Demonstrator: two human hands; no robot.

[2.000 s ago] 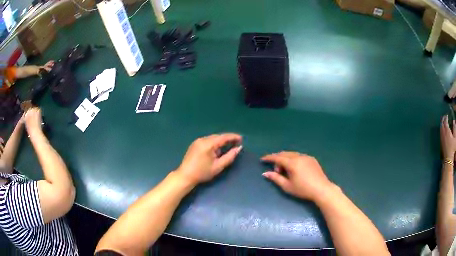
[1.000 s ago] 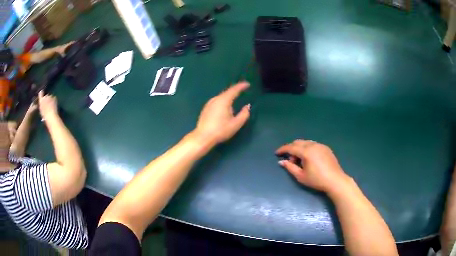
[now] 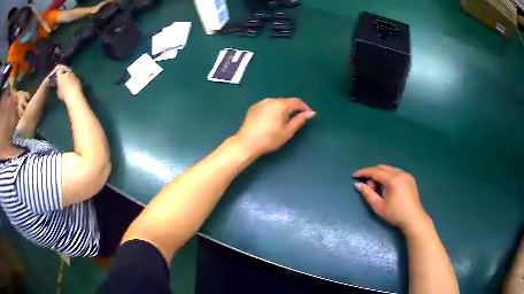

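Observation:
A tall black stack of inserts [image 3: 379, 66] stands on the dark green table at the upper right, with a cut-out in its top. My left hand [image 3: 276, 123] is over the table left of the stack and below it in view, bare, fingers curved and apart, with nothing seen in it. My right hand [image 3: 390, 192] is low over the table below the stack, fingers curled with a gap at the thumb; nothing is seen in it. A printed card [image 3: 230, 65], dark and white, lies above my left hand.
White leaflets [image 3: 171, 40] and a white card [image 3: 143, 73] lie at the upper left. Small black devices [image 3: 267, 24] lie at the top beside a white upright strip [image 3: 212, 14]. A person in a striped shirt [image 3: 43, 189] sits at the left. A brown carton [image 3: 493, 16] is at top right.
The view has turned left, so the table things shift right in the picture. My left hand first reached up toward the stack and is now away from it, its fingers more curled.

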